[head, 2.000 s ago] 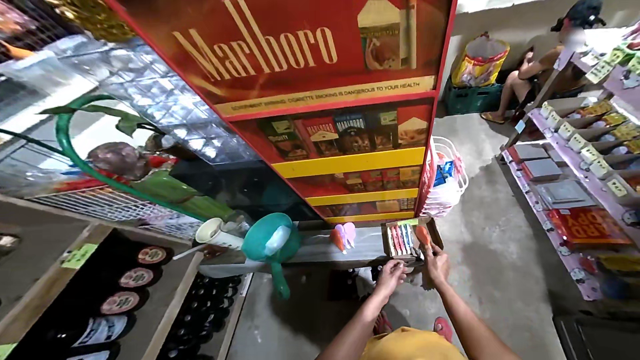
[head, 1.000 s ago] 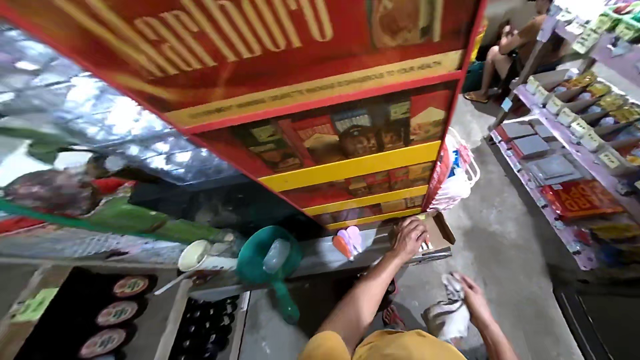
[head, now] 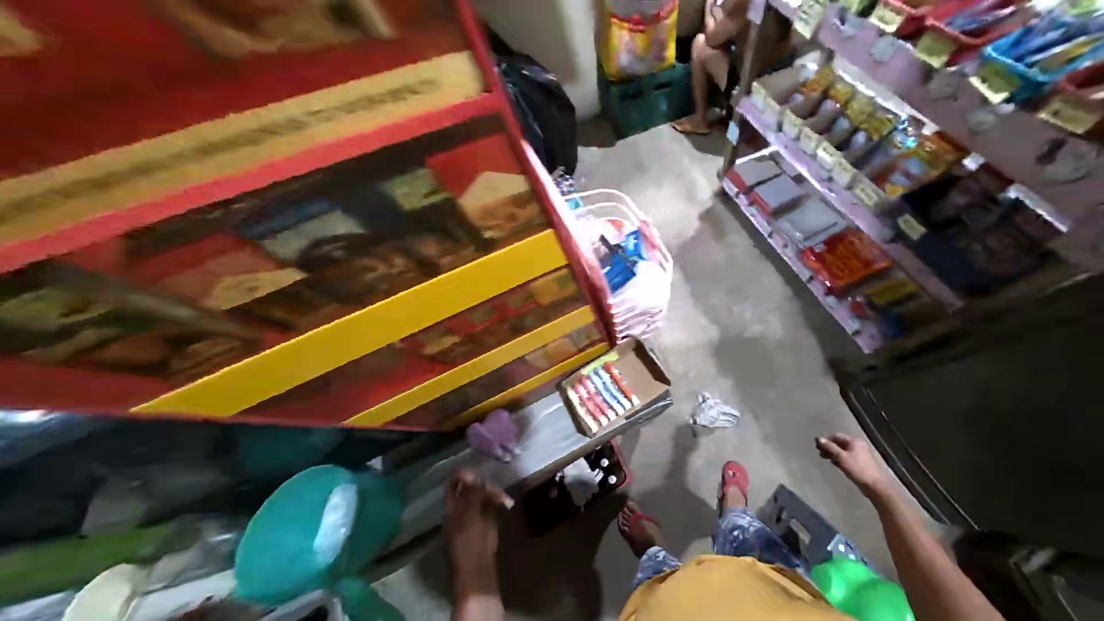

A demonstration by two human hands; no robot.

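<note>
My left hand [head: 476, 511] is over the edge of a narrow ledge [head: 539, 431], blurred; something small and pale shows at its fingertips, and I cannot tell what it is or whether it is gripped. Near it on the ledge lies a purple item [head: 494, 435]. A cardboard box [head: 645, 373] with a row of small colourful packs [head: 601, 397] stands at the ledge's right end. My right hand [head: 849, 455] hangs over the floor at the right, fingers loosely curled, with nothing visible in it. A crumpled white bag [head: 714, 412] lies on the floor.
A red and yellow cigarette cabinet [head: 362, 336] rises behind the ledge. A teal plastic dipper [head: 293, 535] is at lower left. White baskets [head: 634, 259] stand beside the cabinet. Shelves of packaged goods [head: 828, 164] line the right. A person's leg [head: 707, 82] shows at the back.
My left hand has left the cardboard box and moved left along the ledge. The crumpled white bag near my right hand earlier now lies on the floor, apart from it. The view has shifted.
</note>
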